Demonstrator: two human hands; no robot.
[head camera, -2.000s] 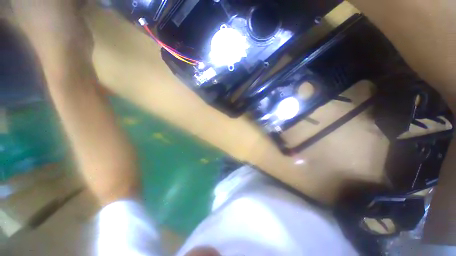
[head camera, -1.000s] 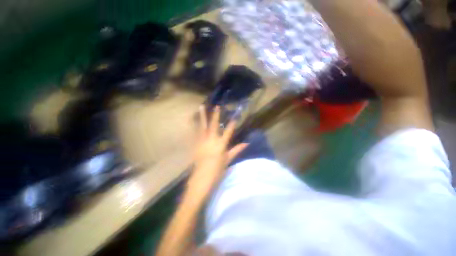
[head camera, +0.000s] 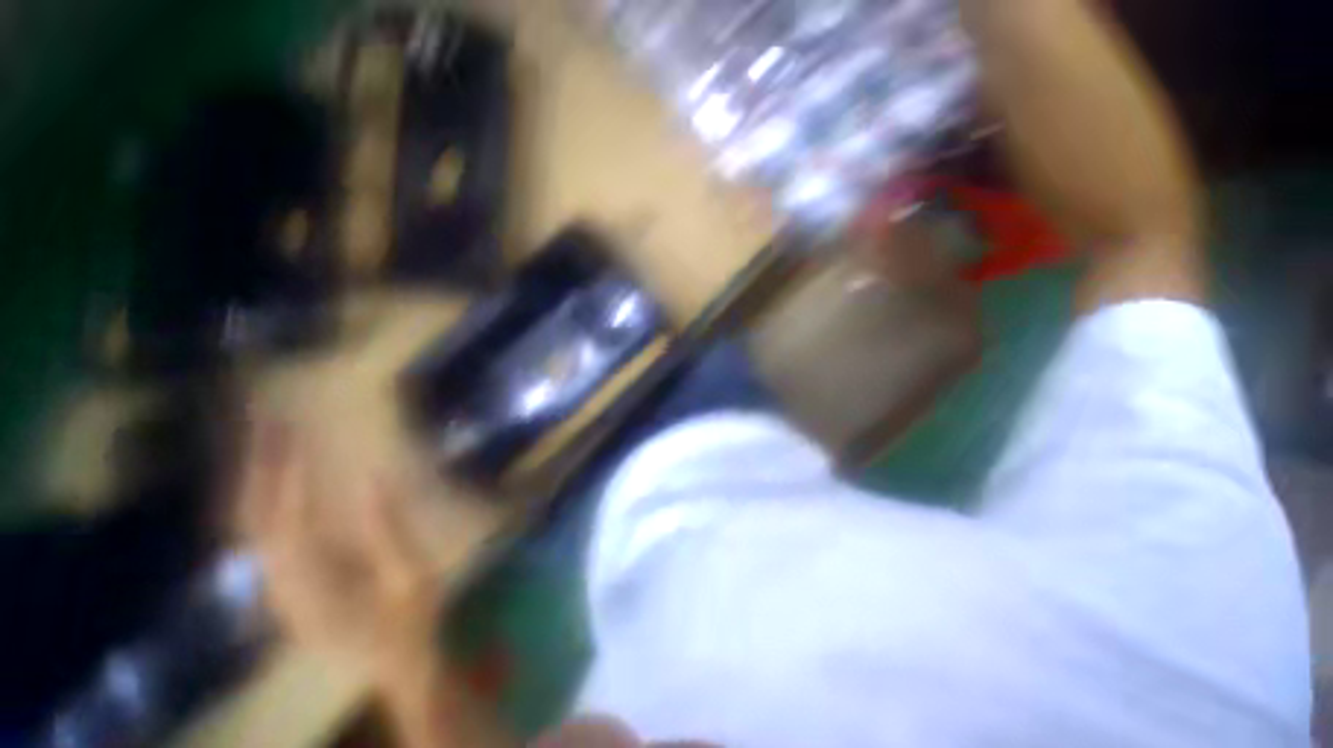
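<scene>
The view is badly blurred. A black glossy housing (head camera: 541, 358) lies at the near edge of the tan bench, with shiny spots on it. My left hand (head camera: 329, 541) is over the bench to the lower left of this housing, apart from it, with its fingers spread and nothing seen in it. My right arm reaches up at the upper right, and its hand is cut off by the top edge. Stock of round units (head camera: 819, 110) lies at the top centre as a shiny, crinkled, silvery mass.
More black housings (head camera: 446, 168) stand at the upper left on the tan bench (head camera: 621, 161). Dark housings with bright spots (head camera: 146, 672) lie at the lower left. A brown box-like thing (head camera: 870, 351) and a red thing (head camera: 1016, 234) are beyond the bench edge, over green floor.
My left hand has moved down and left, off the near housing. That housing now shows lower, further left and turned, with its shiny face more visible. The whole view has shifted.
</scene>
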